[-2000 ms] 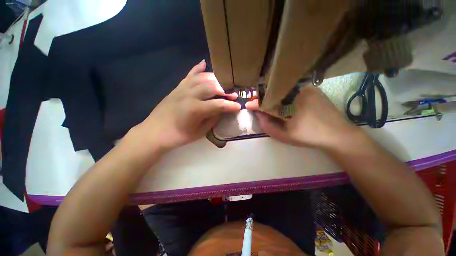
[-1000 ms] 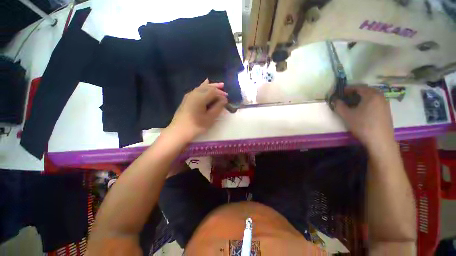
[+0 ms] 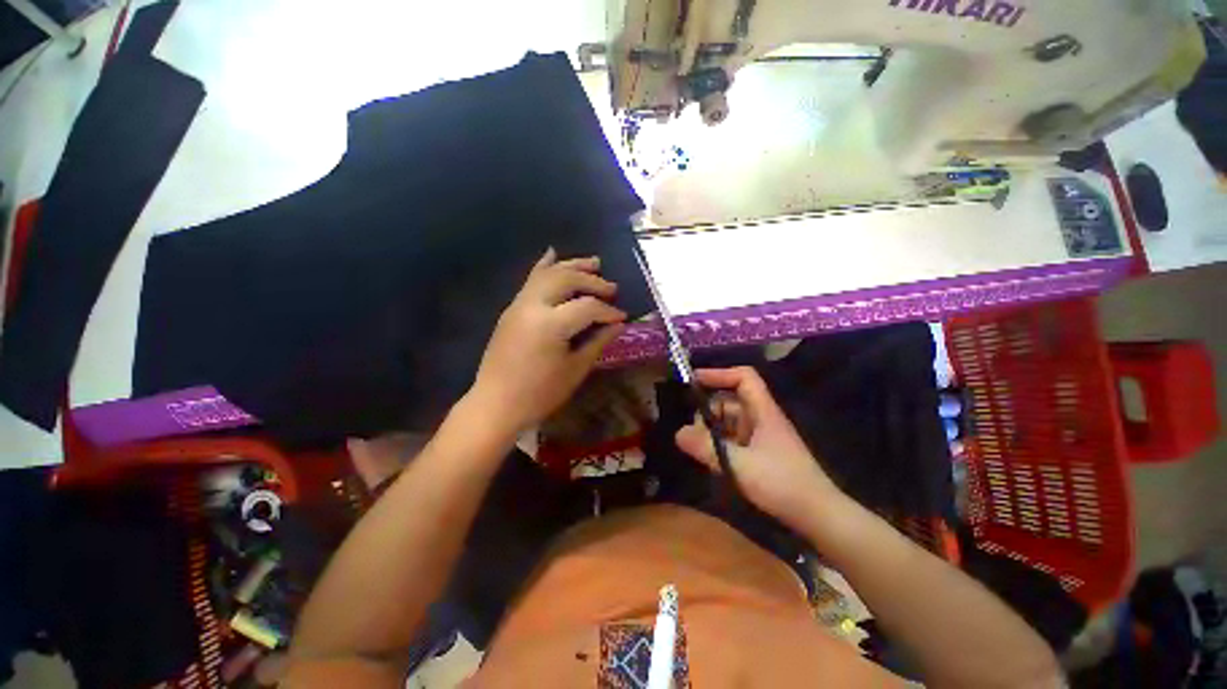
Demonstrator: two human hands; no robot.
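A large dark garment panel lies flat on the white table, its lower part over the front edge. My left hand rests on its right side, thumb and fingers pinching near its edge. My right hand holds the scissors by the black handles, in front of the table edge. The blades point up and away, their tips at the panel's right edge. Whether the blades are parted is hard to tell.
The sewing machine head stands at the back right, needle area lit. A long dark strip lies at the left. Red baskets hang below on both sides. Small tools and a control panel are at the right.
My right hand has lifted the scissors from the table and brought them left and towards me, to the panel's edge. The panel now lies spread over the front edge, away from the needle.
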